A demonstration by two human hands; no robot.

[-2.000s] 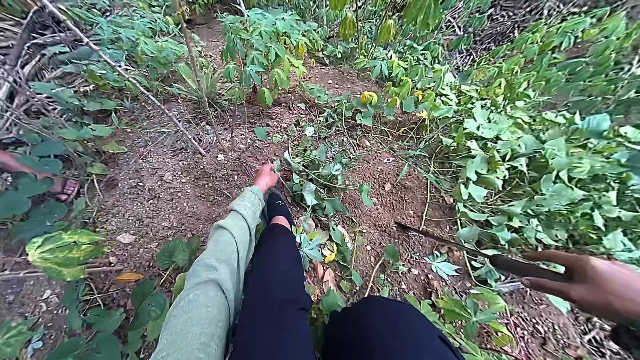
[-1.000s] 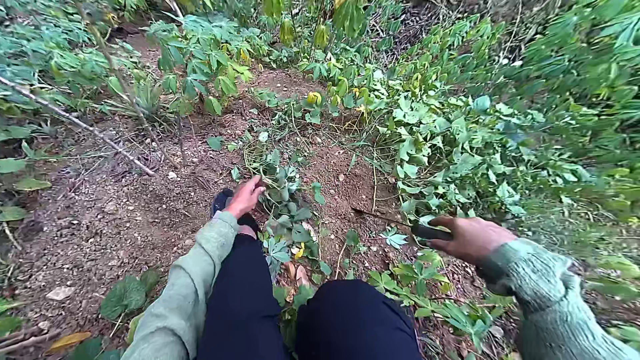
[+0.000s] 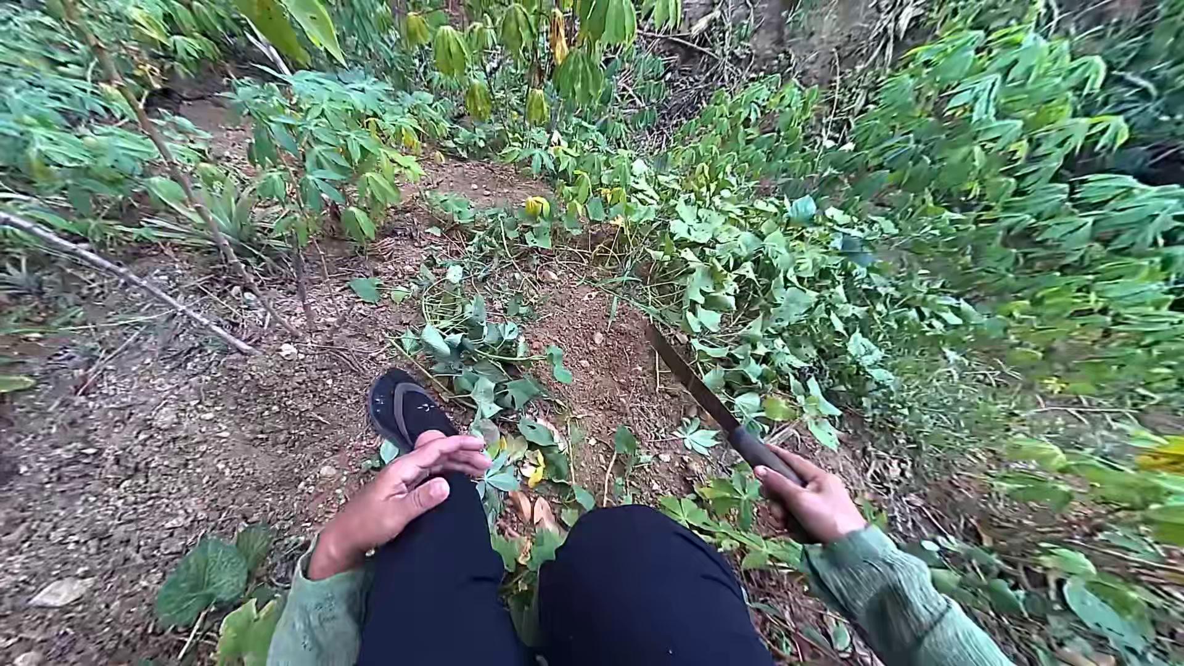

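My left hand (image 3: 398, 504) rests above my left shin with its fingers spread a little and nothing in it. My right hand (image 3: 814, 499) grips the dark handle of a long knife (image 3: 692, 381), whose rusty blade points up and to the left over bare soil. Cut or loose leafy vines (image 3: 476, 351) lie on the ground between my left foot and the blade. A black flip-flop (image 3: 400, 407) is on my left foot. My right foot is hidden behind my knee.
Dense trailing vines (image 3: 740, 268) spread ahead on the right, with leafy shrubs (image 3: 1017, 203) beyond. On the left, a small cassava-like plant (image 3: 314, 157) stands behind a slanting dry stick (image 3: 129, 276). Crumbly soil (image 3: 213, 444) with small stones lies at left.
My left hand has drawn back from the vines toward my knee. My right hand has moved inward from the right edge, still holding the knife, whose blade now points more steeply forward.
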